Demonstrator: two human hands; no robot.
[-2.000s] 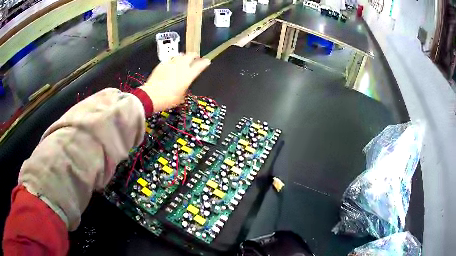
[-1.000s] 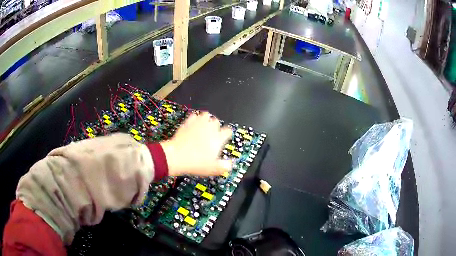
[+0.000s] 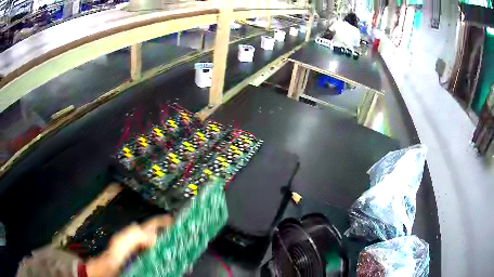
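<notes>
My left hand [image 3: 127,245] reaches in from the lower left and is closed on a circuit board [image 3: 190,230]. The board is tilted and blurred by motion, with its plain green side showing and no yellow blocks in sight. Its lower end runs toward the bottom edge. Behind it are the stacked boards [image 3: 187,146], component side up with yellow blocks, and red wires [image 3: 163,114] stick up from their far left part. My right hand is not in view.
A black fan [image 3: 304,246] stands at the bottom, right of the board. A pale connector [image 3: 296,197] lies behind it on the dark bench. Clear plastic bags [image 3: 391,189] lie at the right. White cups [image 3: 204,74] line the far left strip behind a wooden post [image 3: 219,59]. A person [image 3: 346,33] is far ahead.
My left hand has moved from above the stacked boards to the lower left and now holds a board, plain side showing. The view has shifted, and more of the fan shows.
</notes>
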